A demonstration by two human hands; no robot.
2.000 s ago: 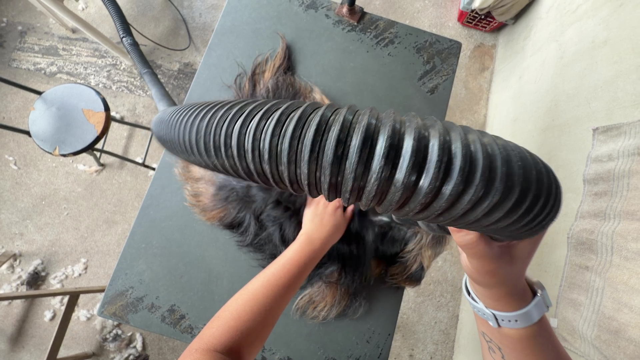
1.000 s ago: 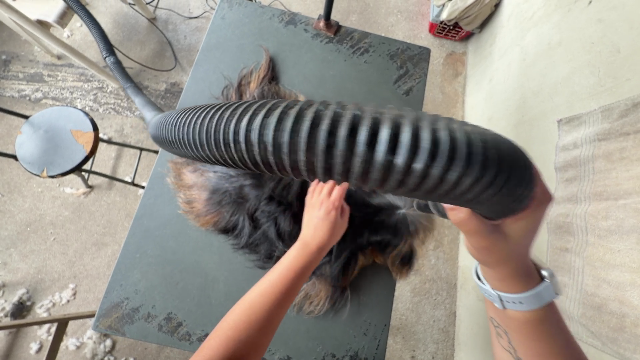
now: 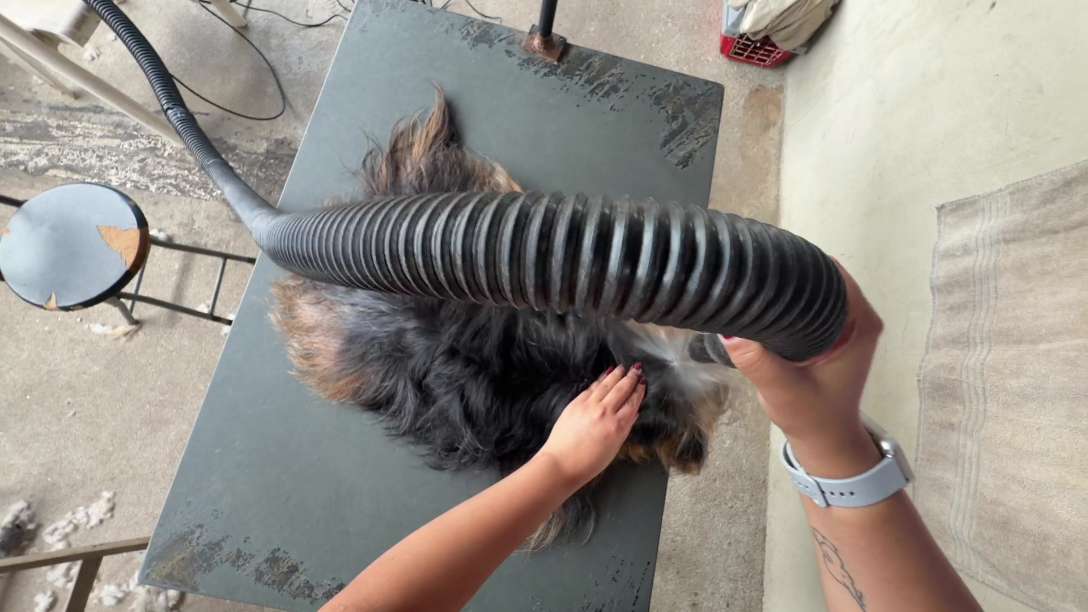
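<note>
A long-haired black and tan dog (image 3: 459, 374) lies on a worn dark-green table (image 3: 340, 476), its middle partly covered from view by a thick black corrugated hose (image 3: 544, 251). My left hand (image 3: 599, 421) rests with its fingers on the dark fur toward the dog's right-hand end, gripping nothing that I can see. At the right, my right hand (image 3: 807, 374) is closed around the end of the hose, its black nozzle (image 3: 710, 349) pointing left at the fur. Pale fur by the nozzle is parted and blurred. The fingers behind the hose are hidden.
A round stool (image 3: 72, 246) with a chipped seat stands left of the table. A metal post bracket (image 3: 544, 44) is fixed to the far edge. Behind are a red crate (image 3: 752, 49) and floor cables. A towel (image 3: 1007, 374) hangs at right; fur tufts (image 3: 81, 518) lie on the floor.
My left hand has moved right along the dog's fur, out from beside the hose. The right hand still holds the hose end, and fur near the nozzle now looks blown apart.
</note>
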